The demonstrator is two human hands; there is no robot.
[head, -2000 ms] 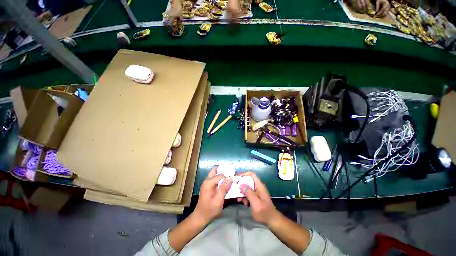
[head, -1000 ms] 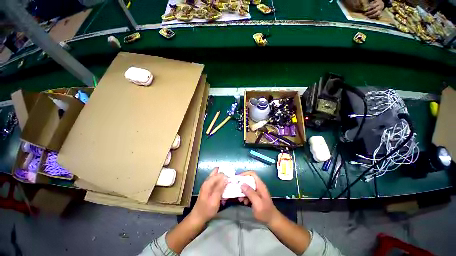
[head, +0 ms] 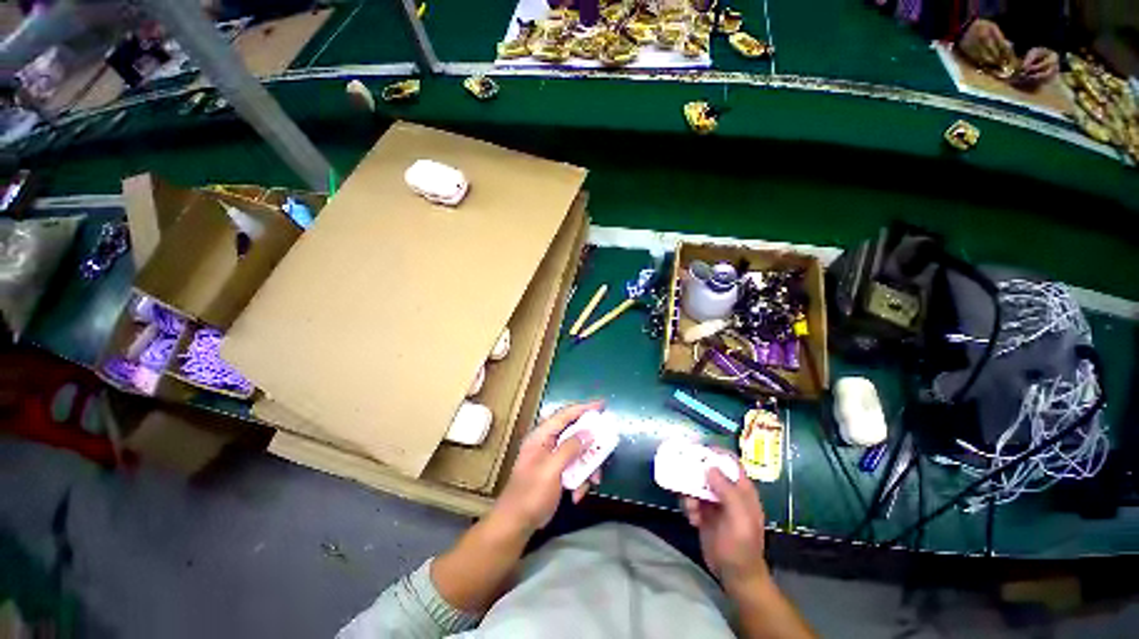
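Note:
My left hand [head: 550, 469] holds a white rounded plastic case piece [head: 587, 449] above the bench's front edge. My right hand [head: 729, 509] holds another white case piece [head: 682, 467], larger in view, with its thumb on top. The two pieces are apart, with a gap between them. An open case half with a yellow-orange centre [head: 761, 444] lies on the green bench just right of the piece in my right hand. A closed white case [head: 858, 411] lies further right.
Stacked cardboard sheets [head: 412, 287] at left carry white cases. An open parts box [head: 746, 320] stands behind the hands, with wooden-handled tools [head: 603, 315] beside it. A black unit [head: 889, 293] and white cables [head: 1043, 399] lie right. Behind runs a green conveyor [head: 824, 137] with boards; another person's hands [head: 1009, 53] show.
The white pieces, together between my hands before, are now apart, one in each hand. My hands have moved away from each other. The whole view has shifted and tilted.

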